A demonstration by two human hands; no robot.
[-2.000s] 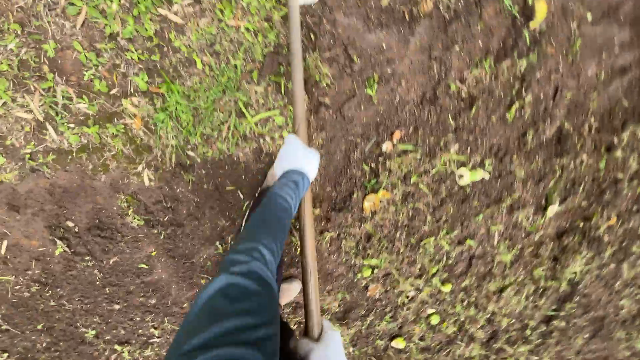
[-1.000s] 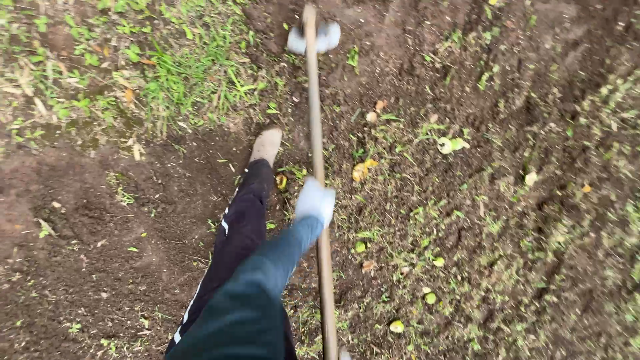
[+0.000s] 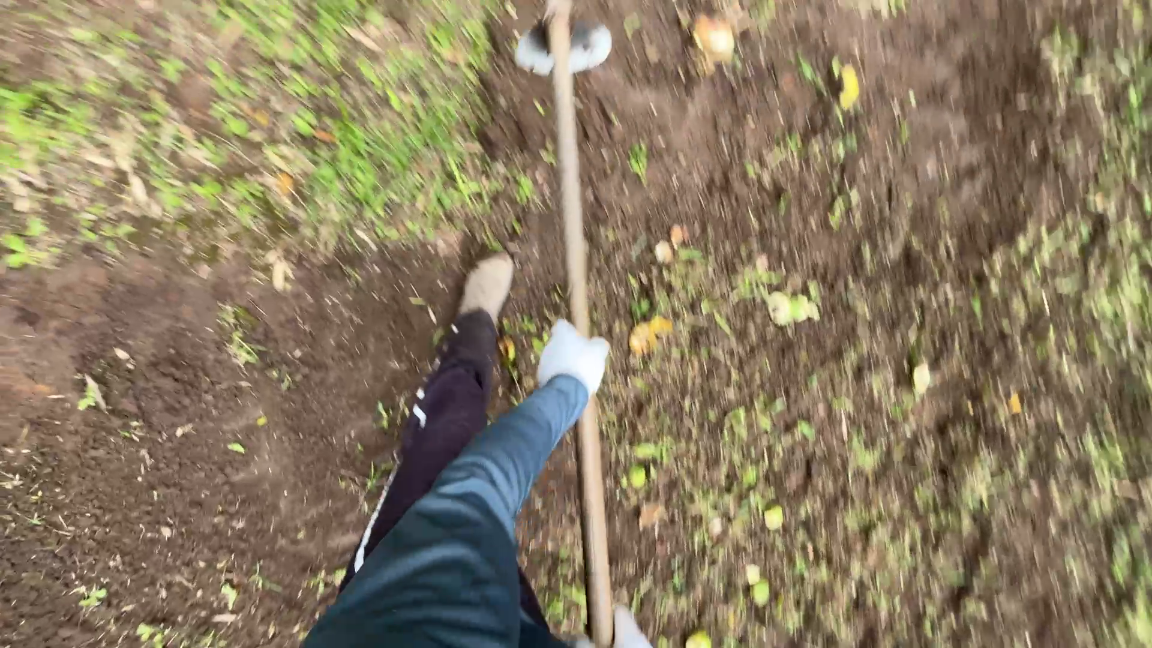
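Observation:
My left hand [image 3: 574, 358], in a white glove, is closed around the middle of the long wooden handle [image 3: 571, 193] of a hoe. My right hand [image 3: 630, 630], also white-gloved, is at the handle's lower end by the bottom edge of the view; most of it is cut off. The hoe's pale metal blade [image 3: 589, 49] is at the top, over bare brown soil; blur hides whether it touches the ground. A dark green sleeve covers my left arm.
My tan shoe [image 3: 488, 283] and dark trouser leg stand just left of the handle. Green grass and weeds [image 3: 360, 135] grow at upper left. Yellow fallen leaves or fruit [image 3: 650, 335] and sparse grass lie on the soil to the right.
Since two seconds ago the hoe blade has come nearer to me over the soil, into fuller view. My left hand has moved back with the handle. A shoe shows farther forward than before.

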